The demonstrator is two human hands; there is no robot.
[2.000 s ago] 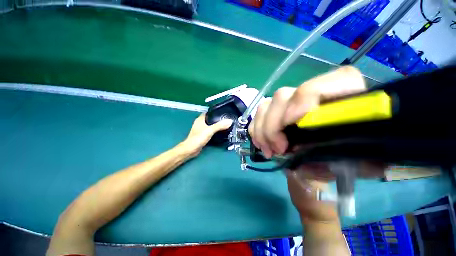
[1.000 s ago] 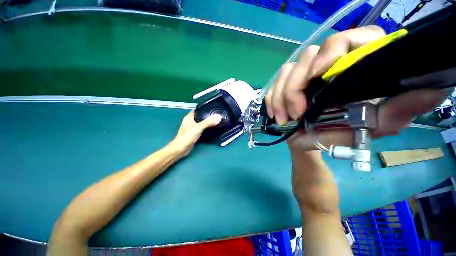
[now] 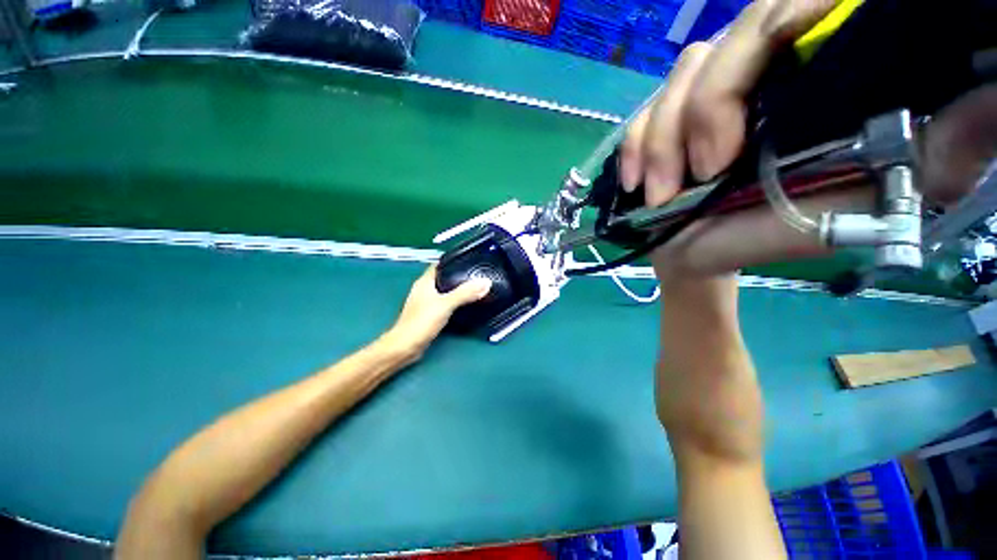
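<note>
A PTZ camera unit (image 3: pixel 505 263) with a black head, white housing and two flat white antennas lies on the green bench beside the belt edging. My left hand (image 3: pixel 421 312) grips its black head from the left, thumb on the head's face. My right hand (image 3: pixel 694 126) is wrapped around the black auto-feed screwdriver (image 3: pixel 809 131), which reaches in from the upper right. The metal nozzle (image 3: pixel 560 219) is at the white housing's right side; whether the bit touches a screw is hidden. A white pigtail cable (image 3: pixel 632 291) loops right of the unit.
The green conveyor belt (image 3: pixel 273 164) runs behind the bench. A black plastic-wrapped bundle (image 3: pixel 333 31) lies beyond it. A wooden strip (image 3: pixel 905 365) lies on the right of the bench. A blue crate (image 3: pixel 858 514) stands below the bench edge at right. More blue crates stand at the back.
The screwdriver and my right hand have moved up and right, uncovering more of the camera unit and the cable loop. My left hand still holds the black head.
</note>
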